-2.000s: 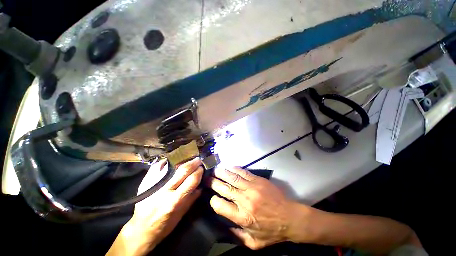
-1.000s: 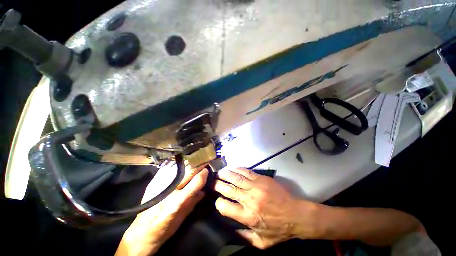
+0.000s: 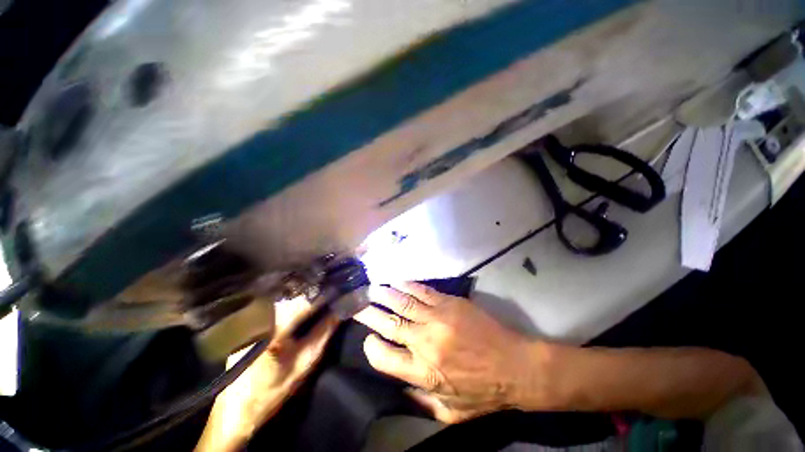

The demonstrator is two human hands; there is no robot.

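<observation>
Dark fabric lies under and between my hands, with a dark edge showing beyond my right fingertips. My left hand holds the fabric by the presser foot area, its fingers partly hidden behind the metal guard and machine parts. My right hand holds the fabric just right of the needle area, fingers bent and close together. The needle area is blurred, and the needle itself cannot be made out. A yellowish block sits left of it, blurred.
The machine head fills the upper left. Black-handled shears lie on the pale bed, beside a tiny dark scrap. White pattern strips lie further right, near a pale box with small parts.
The view has shifted and come closer, so the machine head looks larger and the guard sits lower left, blurred. Both hands remain at the fabric by the needle area. More dark fabric shows between them.
</observation>
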